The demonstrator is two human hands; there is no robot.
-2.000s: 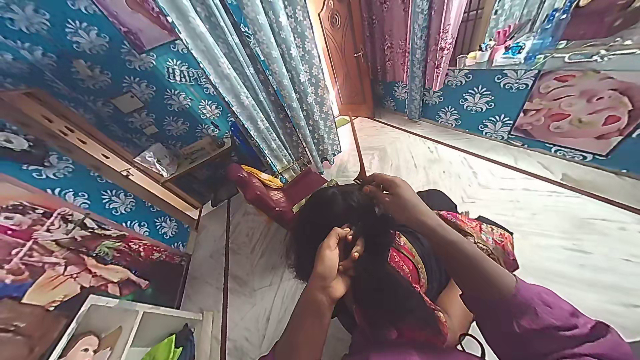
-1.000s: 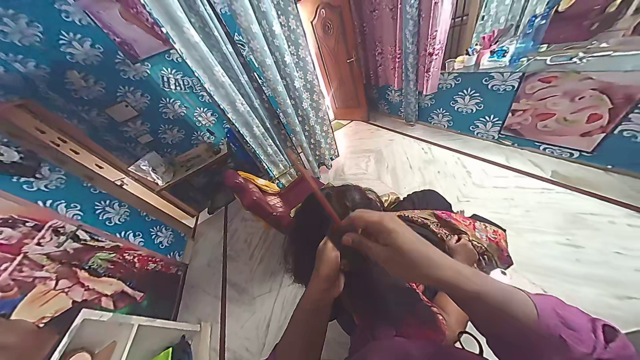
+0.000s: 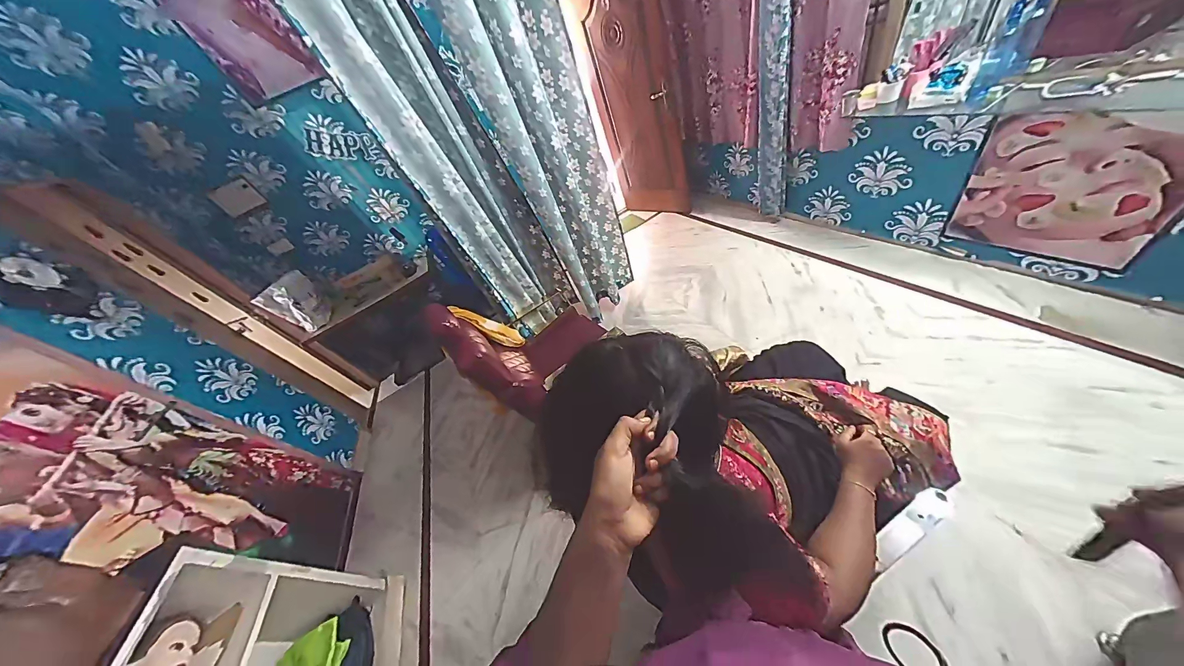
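Note:
My left hand [image 3: 634,481] grips a lock of black hair [image 3: 680,379] at the back of a seated person's head. The loose hair hangs dark below my fingers. My right hand [image 3: 1142,523] is blurred at the right edge, apart from the head; a dark thing shows at its fingers, too unclear to name. The seated person wears black and red patterned clothing [image 3: 786,435], and that person's own hand [image 3: 865,458] rests on the cloth.
A white device [image 3: 916,527] lies on the marble floor [image 3: 1036,398] beside the seated person, with a black cord loop [image 3: 911,643] nearer me. A maroon seat [image 3: 499,365] stands past the head. Long curtains [image 3: 518,139] hang by a wooden door [image 3: 638,102]. White shelving [image 3: 393,601] is at lower left.
My right hand has left the hair and moved to the far right. One second ago it held a thin reddish-brown stick-like thing at the head. My left hand stays at the hair.

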